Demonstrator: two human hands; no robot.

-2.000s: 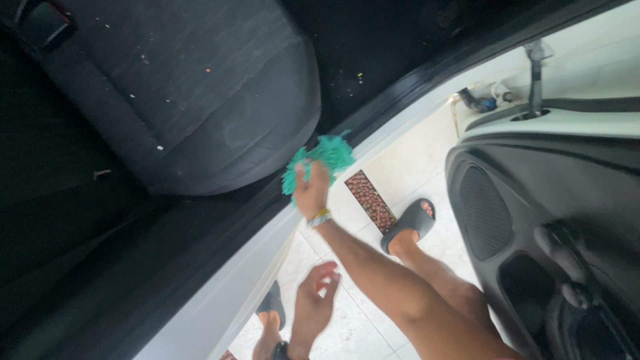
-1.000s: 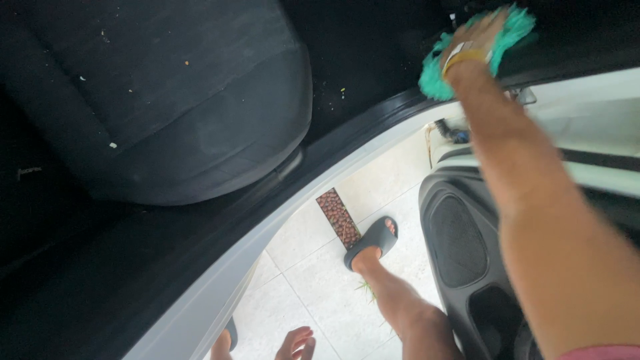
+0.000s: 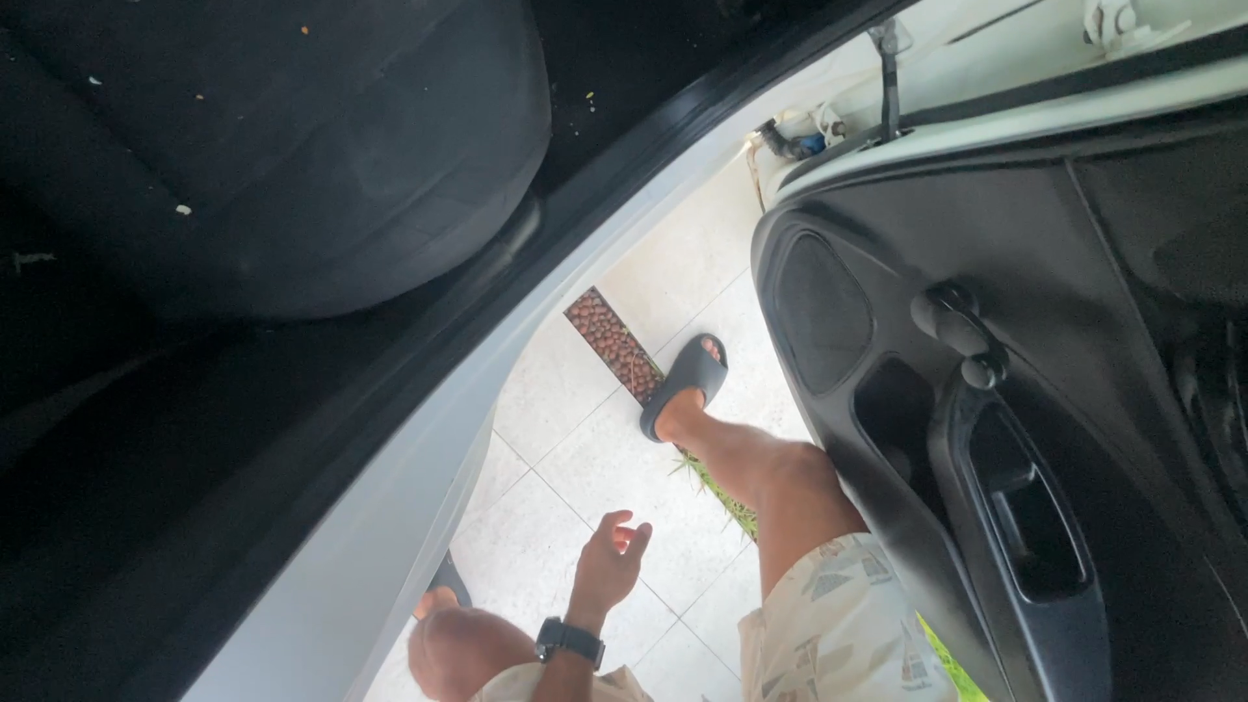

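My left hand (image 3: 612, 561), with a black watch (image 3: 570, 642) on its wrist, hangs over the white tiled floor, between my legs. Its fingers are loosely curled with a gap to the thumb, and nothing is in it. My right hand is out of view, and no cloth shows. To the upper left is a dark fabric car seat (image 3: 390, 175) with several small pale crumbs on it. The white door sill (image 3: 390, 487) runs diagonally beside my left hand, not touching it.
On the right the car door's black inner panel (image 3: 1033, 244) stands open, with a window crank (image 3: 960, 331) and a pull handle (image 3: 1033, 526). A strip of brown pebbles (image 3: 614, 346) lies in the tiles (image 3: 556, 419), near my foot in a black slide sandal (image 3: 687, 385).
My right hand, seen earlier wiping along the sill and then the car floor with a green fluffy cloth, has left the view. My left hand shows more fully than one second ago.
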